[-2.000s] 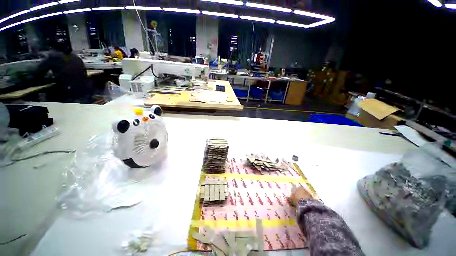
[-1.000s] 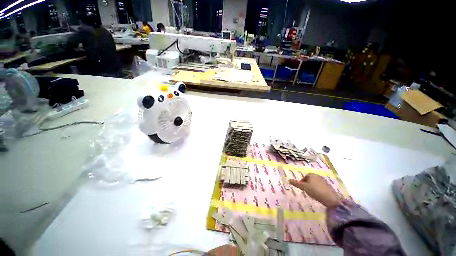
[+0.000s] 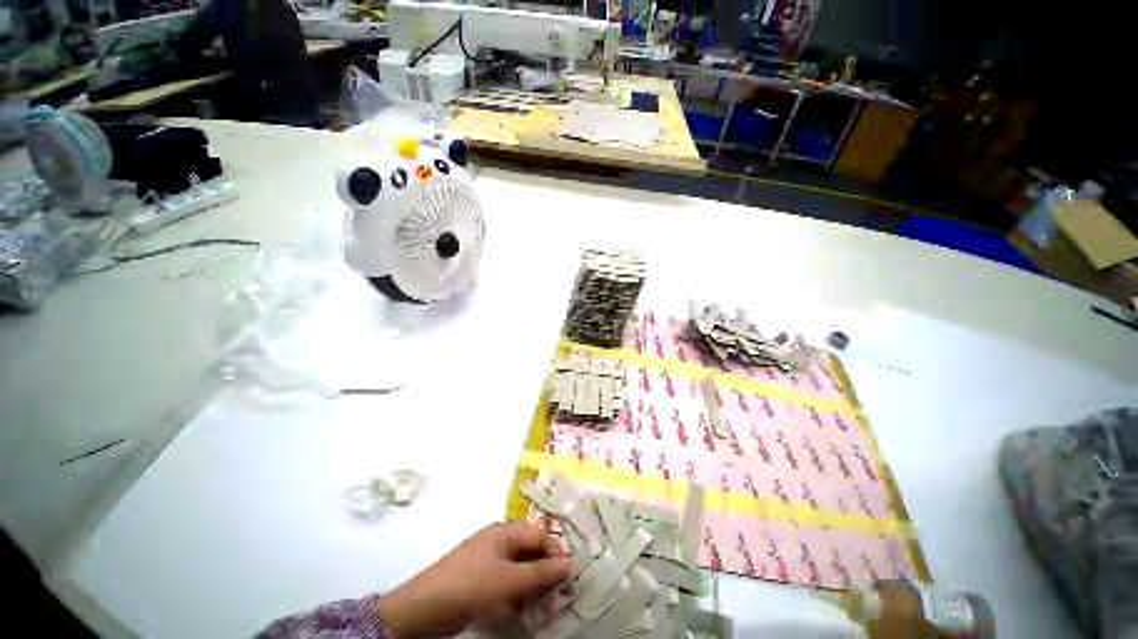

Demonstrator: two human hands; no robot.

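A loose heap of grey fabric strips lies at the near left of the pink board. My left hand is at the heap's left edge, fingertips pinched on a grey strip. My right hand is at the near right, blurred and cut off by the bottom edge, closed around a bottle lying sideways, its pale end towards the heap. A single strip lies mid-board. A small strip stack and a taller one stand along the left side.
A loose strip pile lies at the board's far side, a small dark round item beyond it. A panda-faced fan stands far left by clear plastic. A crumpled wad lies left of the heap, a grey-filled bag at right.
My right hand has left the board's middle, where the single strip now shows, and is at the near right around the bottle. My left hand has come further into view at the heap. The view has tilted down.
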